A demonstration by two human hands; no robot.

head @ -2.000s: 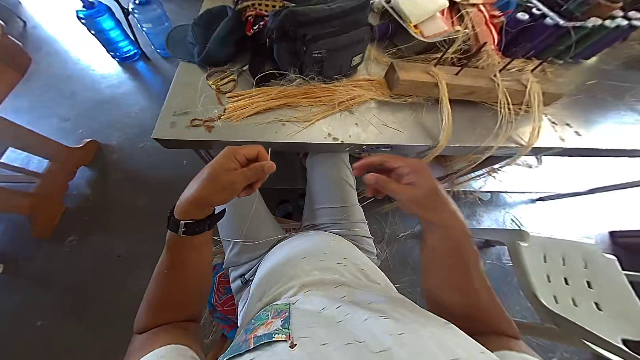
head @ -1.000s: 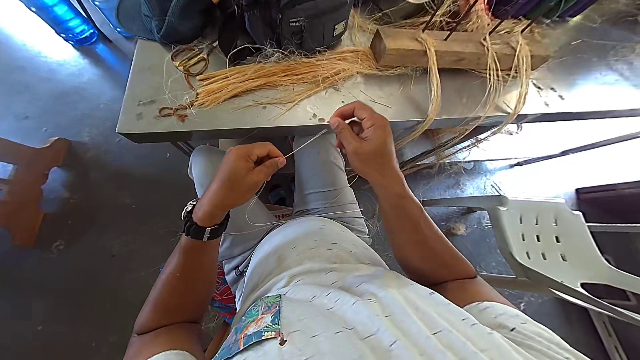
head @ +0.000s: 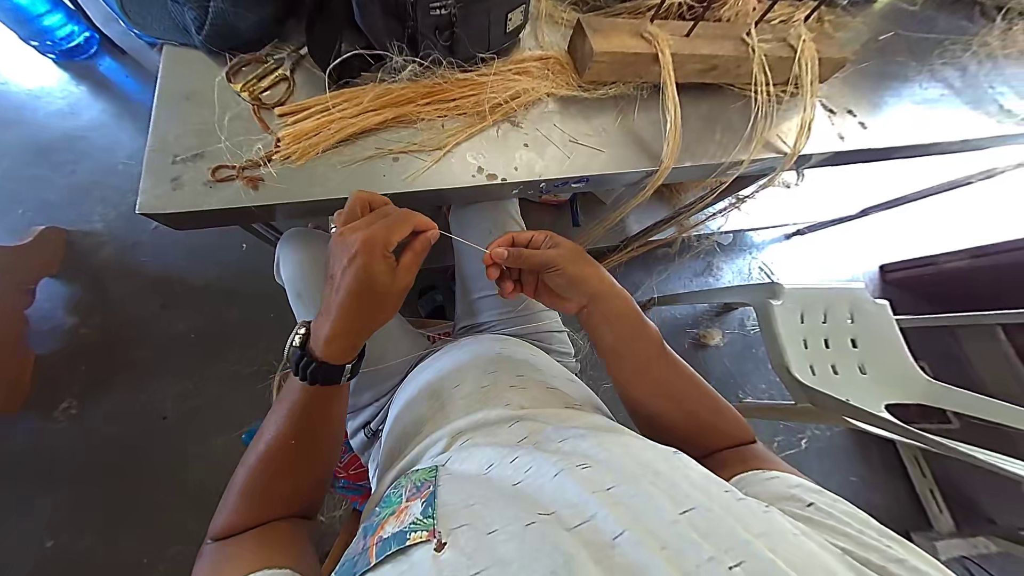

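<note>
Between my hands, above my lap, a thin pale fibre strand (head: 464, 241) runs short and taut. My left hand (head: 374, 260) pinches one end between thumb and forefinger. The other end is pinched in my right hand (head: 544, 268), its remaining fingers curled. On the table beyond lies a bundle of straw-coloured fibres (head: 416, 100), with gold-handled scissors (head: 262, 78) at its left end. More fibre hanks (head: 668, 104) hang from a wooden block (head: 704, 56) with metal spikes and drape over the table edge.
The metal table's front edge (head: 336, 202) is just beyond my hands. Black bags (head: 440, 28) sit at its back. A white plastic chair (head: 848, 344) stands to my right, and a blue water bottle (head: 56, 28) is at the far left. A brown wooden piece (head: 24, 304) shows at the left edge.
Two seconds ago my hands were farther apart; one second ago they held a longer strand between them. Now they are closer together, with a shorter span of strand. The view has shifted.
</note>
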